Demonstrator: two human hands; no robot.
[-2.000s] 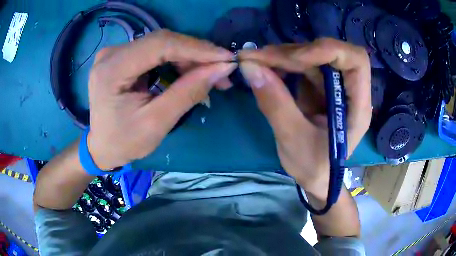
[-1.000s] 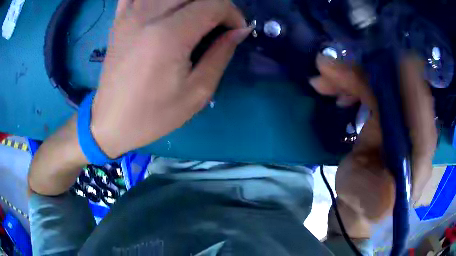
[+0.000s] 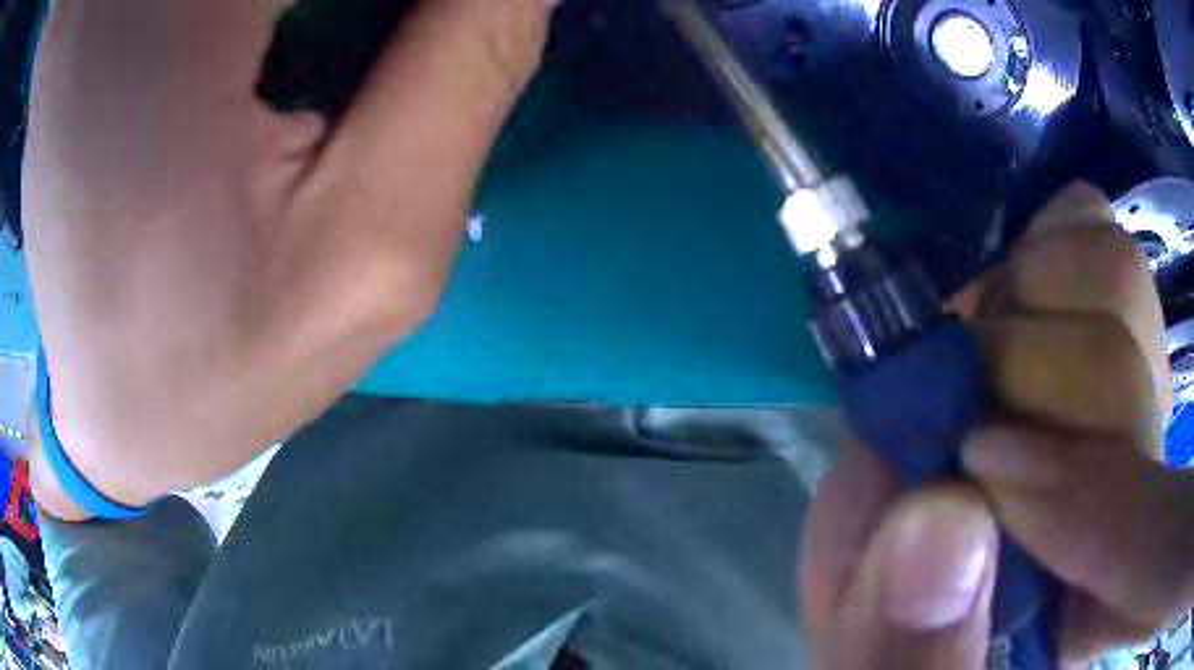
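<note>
My right hand (image 3: 1067, 432) holds the dark blue handle of a soldering iron (image 3: 910, 380) at the lower right. Its knurled collar and silver barrel point up and left to the top edge, where the tip is hard to make out against dark parts. My left hand (image 3: 249, 249), with a blue wrist strap (image 3: 76, 478), fills the upper left. Its fingertips are at the top edge and partly cut off, so I cannot see what is between them. A black speaker driver (image 3: 966, 47) with a bright centre lies at the upper right.
More round black drivers (image 3: 1155, 223) lie at the right edge. The blue-green mat (image 3: 615, 288) shows between my hands, with a small pale speck beside my left hand. My greyish green clothing fills the bottom centre, below the bench edge.
My hands were together two seconds ago. My right hand has moved away and turned the iron, so its barrel now points up-left. The view is closer, and the headband is out of clear view.
</note>
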